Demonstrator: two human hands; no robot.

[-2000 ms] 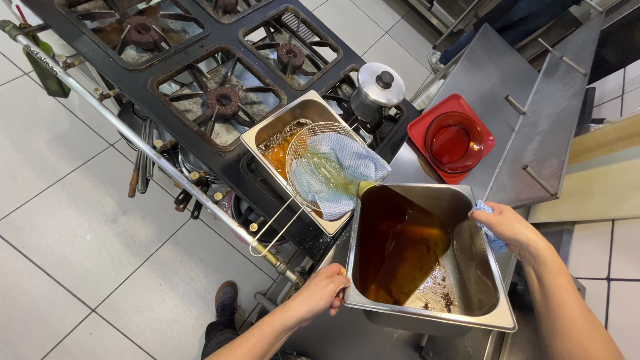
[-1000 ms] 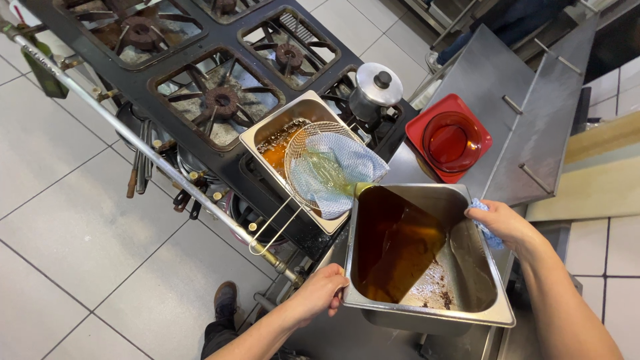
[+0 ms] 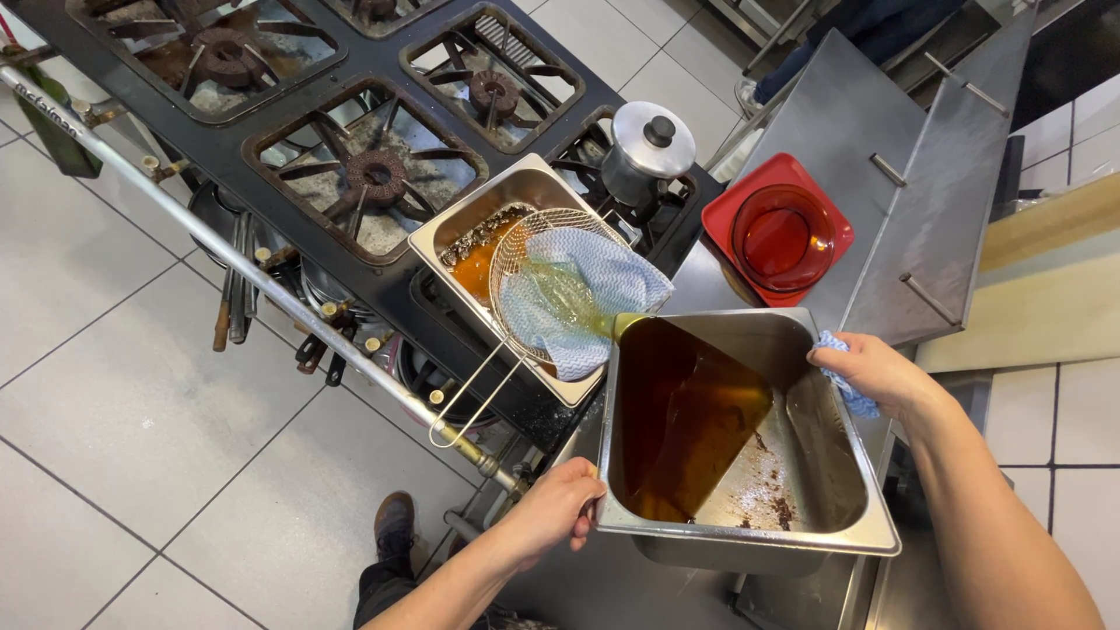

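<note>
My left hand [image 3: 564,503] grips the near left corner of a deep steel pan [image 3: 818,420] of brown oil. My right hand [image 3: 866,372] holds its right rim through a folded blue cloth [image 3: 847,378]. The pan tilts left, and oil [image 3: 604,324] runs from its far left corner onto a blue-and-white cloth [image 3: 634,271]. That cloth lines a wire-mesh strainer [image 3: 507,236], which rests across a second steel pan [image 3: 437,234] on the stove. Orange-brown oil [image 3: 477,269] with dark bits and froth lies in this lower pan.
A gas stove [image 3: 376,280] with several burners stands at upper left, its front rail [image 3: 289,306] below. A lidded metal pot [image 3: 652,144] sits beyond the strainer. Right of it, a red glass bowl [image 3: 781,236] stands on a red tray [image 3: 831,210]. Another person's leg [image 3: 787,74] shows at the top.
Oil keeps running from the tilted pan into the lined strainer. The oil inside the held pan has shifted, baring more of its bottom than one second ago. Both hands keep their hold.
</note>
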